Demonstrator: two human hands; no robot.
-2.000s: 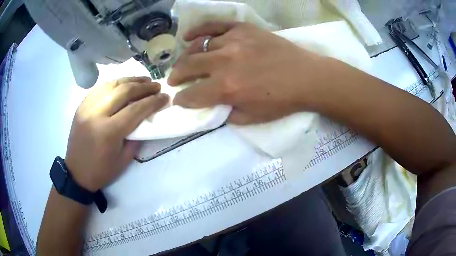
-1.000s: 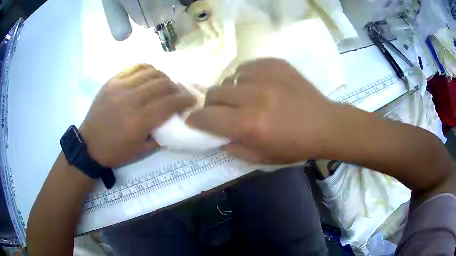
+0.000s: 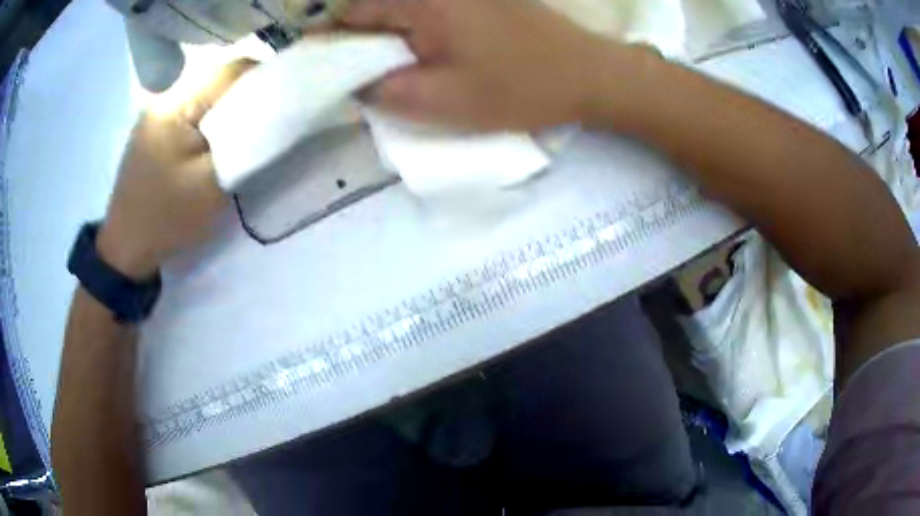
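A small folded white piece (image 3: 298, 96) is held between both hands just in front of the machine head. My left hand (image 3: 182, 166), with a dark watch, grips its left end; the fingertips are partly hidden and blurred. My right hand (image 3: 464, 66) grips its upper right end near the needle area, its upper part cut off by the top edge. More cream fabric (image 3: 454, 156) hangs from under my right hand onto the table. The sewing machine head (image 3: 161, 40) is at the top left, with the presser foot (image 3: 277, 36) partly visible.
The white table (image 3: 333, 292) has a printed ruler (image 3: 404, 328) along its curved front edge. A slide plate (image 3: 313, 191) lies below the white piece. Dark scissors or a similar tool (image 3: 827, 66) lie at the upper right. Pale cloth (image 3: 757, 333) hangs below the table's right side.
Both hands have moved up from the table's front towards the machine head, carrying the white piece. The slide plate now shows below them.
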